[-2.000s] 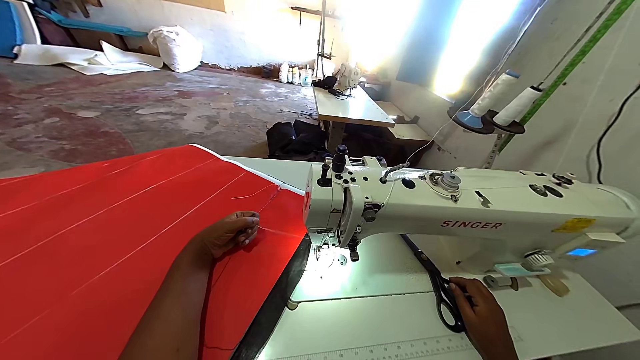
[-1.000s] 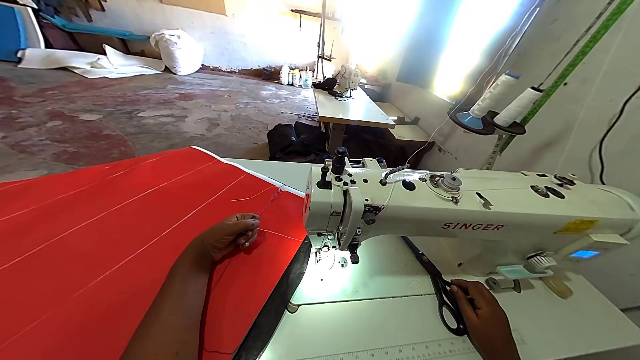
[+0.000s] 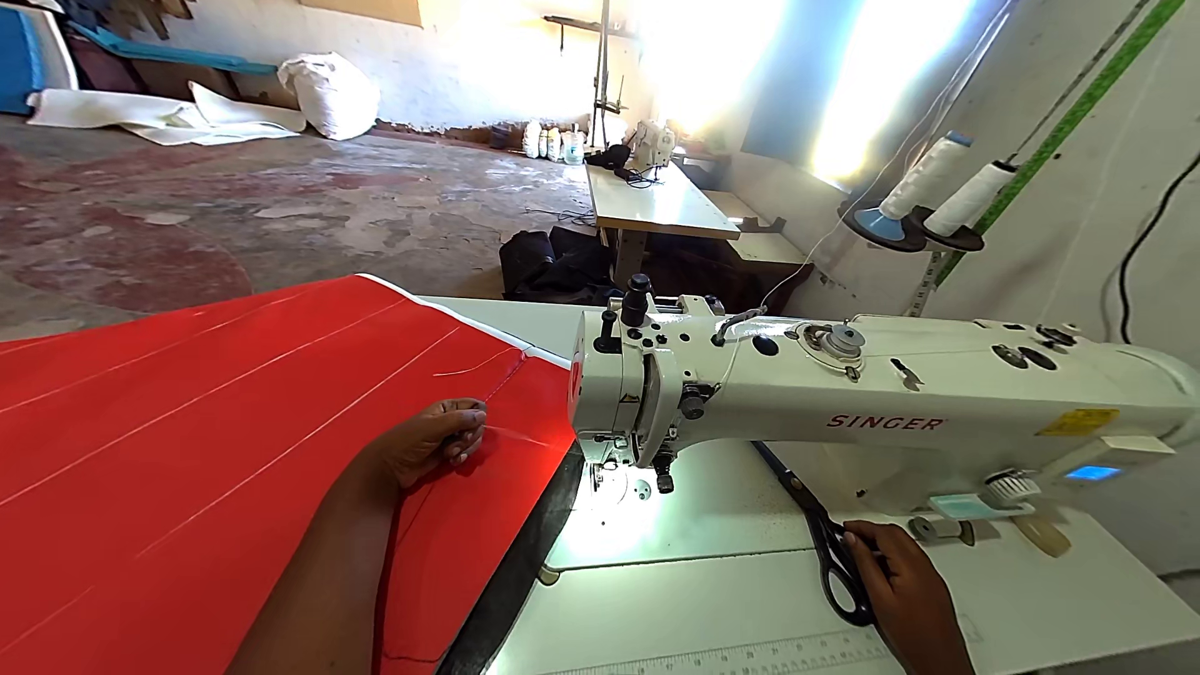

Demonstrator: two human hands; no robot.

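My left hand (image 3: pixel 436 441) is over a red sheet of material (image 3: pixel 234 422) marked with pale parallel lines. Its fingertips are pinched on a thin thread, which stretches right toward the needle area of a Singer sewing machine (image 3: pixel 844 403). Another loose thread end (image 3: pixel 478 364) lies on the red sheet near its white edge. At the lower right, my right hand (image 3: pixel 905 586) holds the black handles of a pair of scissors (image 3: pixel 825 539). The scissors lie on the white table, their blades pointing up and left under the machine's arm. A black strip (image 3: pixel 525 562) runs along the sheet's right edge.
A clear ruler (image 3: pixel 750 656) lies at the table's front edge. A bobbin (image 3: pixel 937 530) is beside the machine's base. Thread cones (image 3: pixel 923 178) stand on a holder at upper right. Farther back are a second sewing table (image 3: pixel 661 202), a white sack (image 3: pixel 330 96) and black cloth (image 3: pixel 558 262).
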